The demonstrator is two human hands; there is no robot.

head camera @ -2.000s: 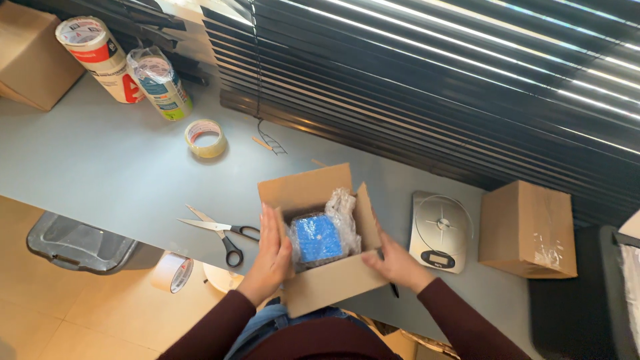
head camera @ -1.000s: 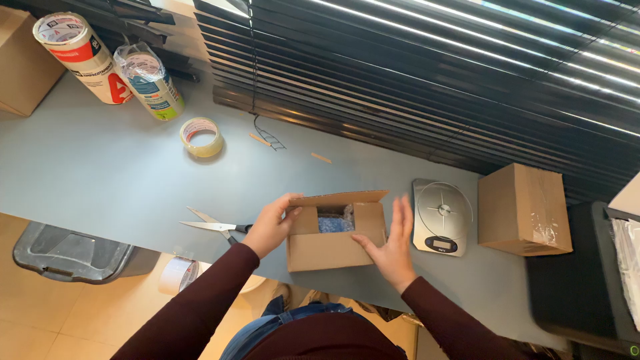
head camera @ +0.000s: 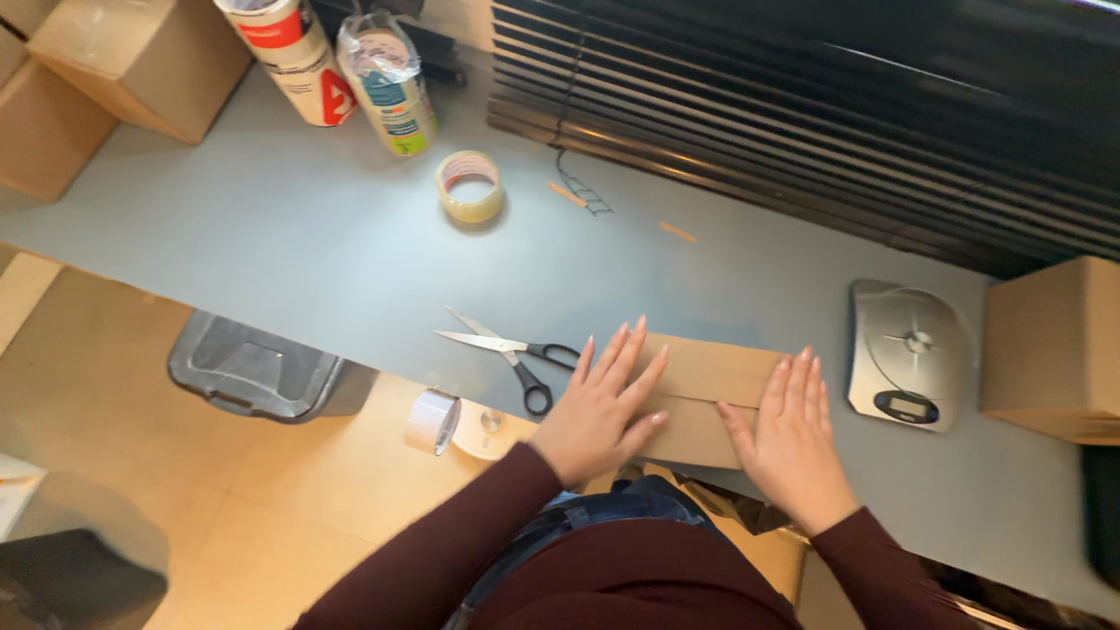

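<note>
A small cardboard box (head camera: 700, 394) lies at the front edge of the grey table (head camera: 289, 227), its top flaps folded over and meeting at a seam. My left hand (head camera: 604, 407) rests flat on its left end with the fingers spread. My right hand (head camera: 792, 433) lies on the right end, thumb near the seam. What the box holds is hidden under the flaps. Just left of my left hand, scissors with black handles (head camera: 512, 350) lie with the blades apart. Farther back is a roll of clear packing tape (head camera: 470, 188).
A kitchen scale (head camera: 910, 359) and a larger cardboard box (head camera: 1050, 350) stand to the right. Wrapped tape rolls (head camera: 389, 87), a tall roll pack (head camera: 293, 61) and cardboard boxes (head camera: 144, 61) are at the back left. Dark blinds (head camera: 744, 131) hang behind. A lidded plastic bin (head camera: 262, 367) stands below the table.
The box's flaps, upright two seconds ago around a blue item in bubble wrap, are now folded down over it. Both hands have moved from the box's sides onto its top.
</note>
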